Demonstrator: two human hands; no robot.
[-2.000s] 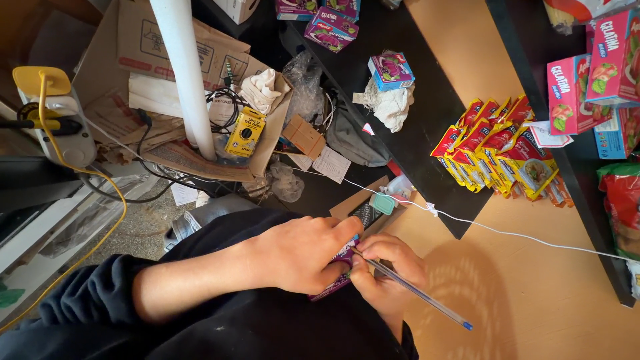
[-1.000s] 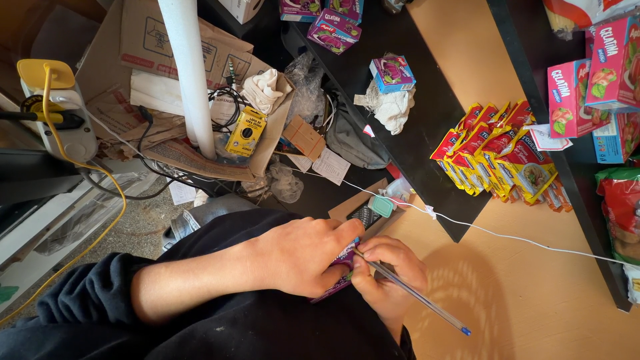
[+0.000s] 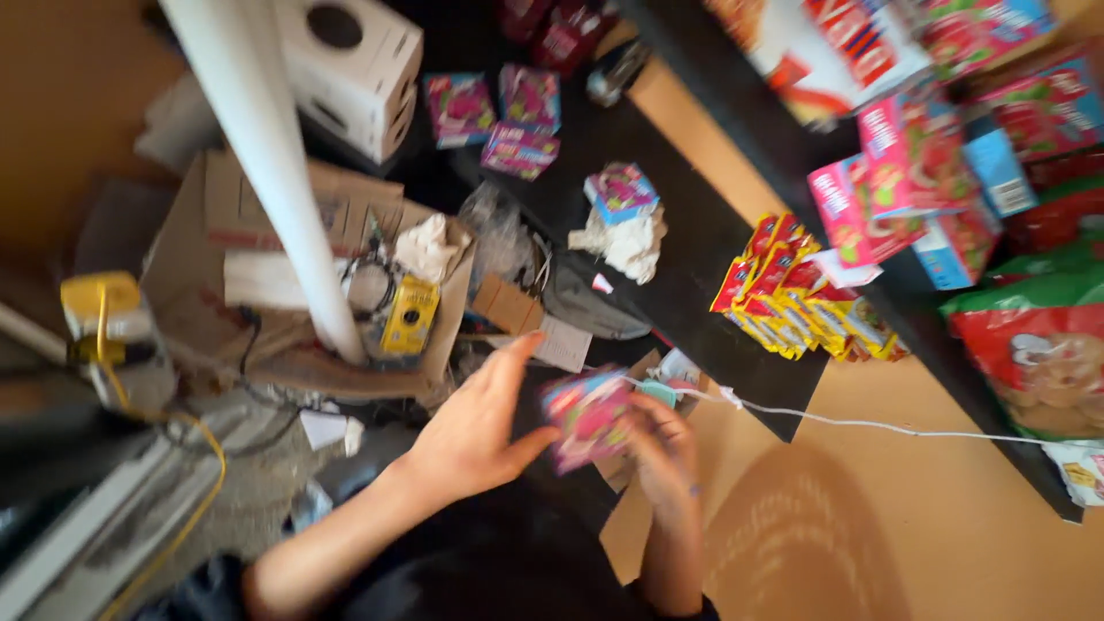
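A small pink and purple gelatin box (image 3: 588, 417), blurred by motion, is held at its right side by my right hand (image 3: 662, 448). My left hand (image 3: 474, 423) is spread open at the box's left; its thumb tip is close to the box's edge, and whether it touches cannot be told. A blue pen tip seems to show beside my right wrist, though the pen itself is mostly hidden. Beyond the hands, a similar box (image 3: 621, 191) rests on crumpled white paper (image 3: 634, 246) on a black shelf.
More purple boxes (image 3: 520, 148) lie at the upper middle. Red and yellow packets (image 3: 798, 293) stand on the shelf. A white cord (image 3: 897, 427) crosses at the right. Pink gelatin boxes (image 3: 914, 155) fill the upper right shelf. At left are a cardboard box (image 3: 181, 233) and a white pole (image 3: 267, 155).
My left hand has let go of the small box and opened. The box, earlier low between both hands, is now raised in my right hand. The pen no longer sticks out plainly. The view has shifted.
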